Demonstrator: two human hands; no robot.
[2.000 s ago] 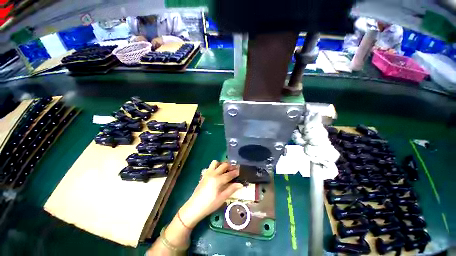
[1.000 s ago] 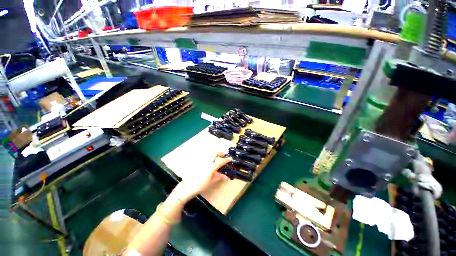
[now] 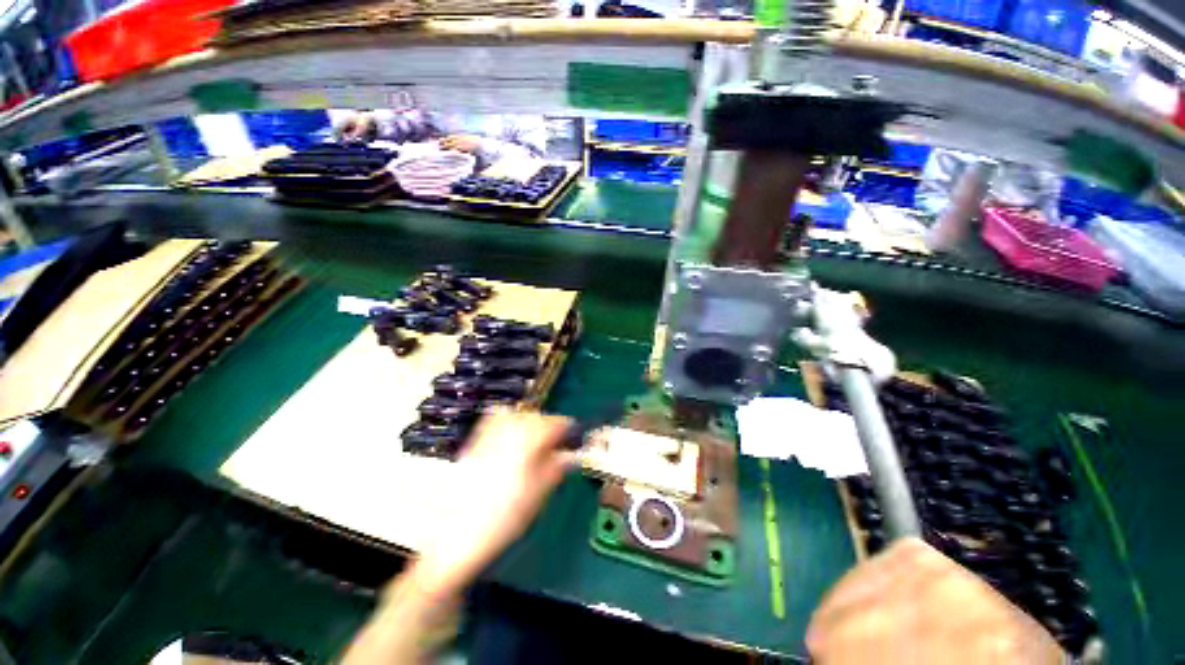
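The green arbor press with its bolted grey face plate (image 3: 728, 331) stands at centre right. A cream fixture (image 3: 646, 457) lies on its base, with a white ring (image 3: 655, 522) in front. My left hand (image 3: 513, 461), blurred, is just left of the fixture with a small black part (image 3: 572, 437) at its fingertips. My right hand (image 3: 916, 604) is closed around the end of the grey press lever (image 3: 879, 448) at lower right; the lever's knob is hidden. Black moulded parts (image 3: 484, 377) lie in rows on a cardboard sheet (image 3: 312, 435) at left.
More black parts (image 3: 968, 481) lie on cardboard right of the press. Stacked cardboard layers (image 3: 98, 312) stand far left. White paper (image 3: 799, 435) lies beside the press. A shelf edge (image 3: 624, 37) crosses above. Behind are a pink basket (image 3: 1050, 247) and a person's hands.
The view has swung back right towards the press. My left hand has moved from the rows of parts to beside the fixture with a black part. My right hand has come into view on the lever.
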